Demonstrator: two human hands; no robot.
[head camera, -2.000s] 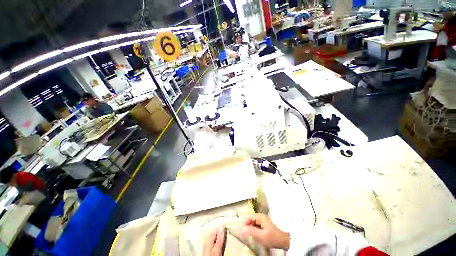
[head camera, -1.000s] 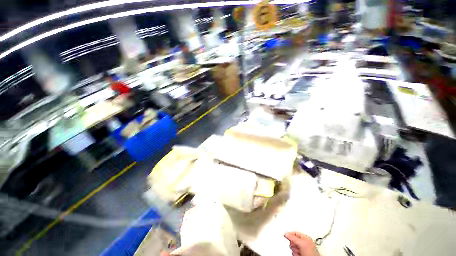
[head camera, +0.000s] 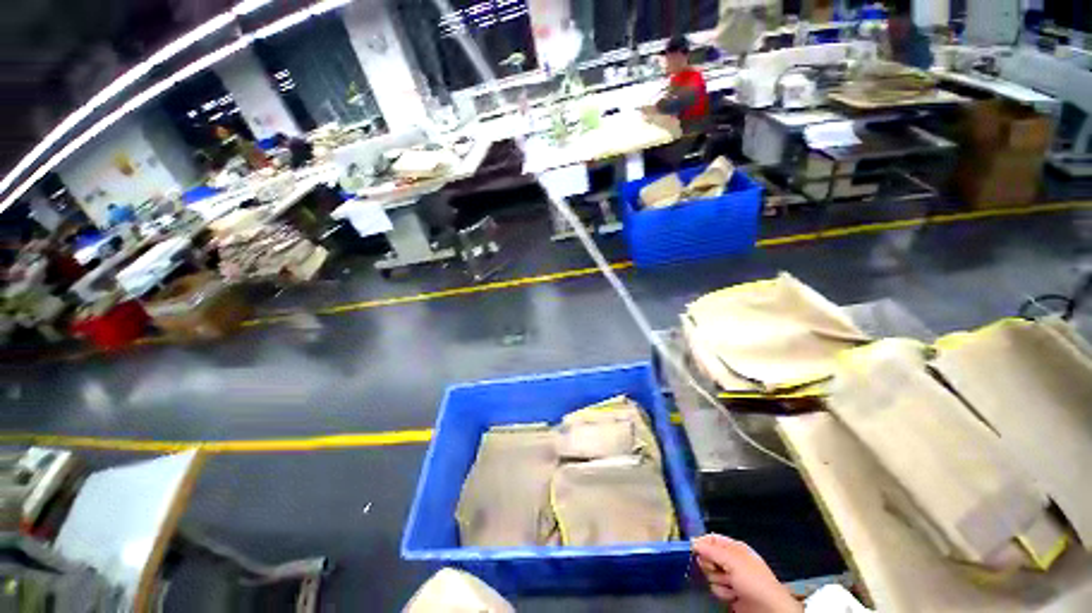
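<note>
My right hand (head camera: 740, 577) is at the bottom, in a white sleeve, fingers bent together beside the near right corner of a blue bin (head camera: 545, 553). I cannot tell whether it touches the rim or pinches something thin. The bin holds beige bag pieces with yellow edges (head camera: 613, 503). A beige piece (head camera: 457, 595) is cut off by the bottom edge, in front of the bin. My left hand is not in view.
Beige pieces with yellow edges (head camera: 910, 443) lie on the work surface at right, with a stack (head camera: 772, 335) behind. Another blue bin (head camera: 692, 230) stands beyond the yellow floor line. A person in red and black (head camera: 686, 93) is at a far table. A white board (head camera: 114, 527) is at lower left.
The view has swung left and down from the sewing table to the blue bin. My left hand has left the picture. The beige piece at the front now shows only at the bottom edge.
</note>
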